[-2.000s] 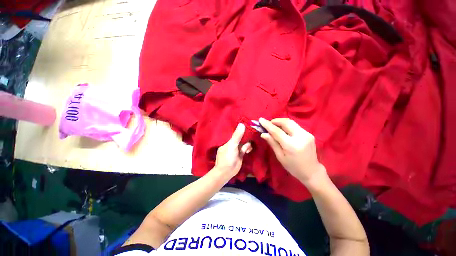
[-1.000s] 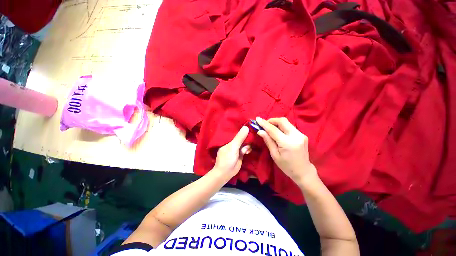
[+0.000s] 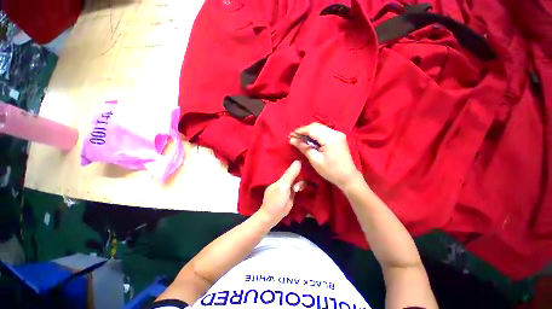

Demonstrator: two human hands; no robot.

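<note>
A large red garment lies spread and rumpled over the table in front of me, with short stitched marks on its near panel. My left hand pinches the near edge of the red cloth between thumb and fingers. My right hand is just above and right of it, over the same panel. It holds small dark thread snips, mostly hidden in the fingers. The tips of the snips and any thread are too small to make out.
A pink plastic bag lies on the pale wooden table at left. A pink cylinder is at the left edge. Dark strips lie among the red folds. A blue and grey box is on the green floor at lower left.
My right hand with the snips has moved slightly up and left over the panel, away from my left thumb. My left hand still pinches the cloth.
</note>
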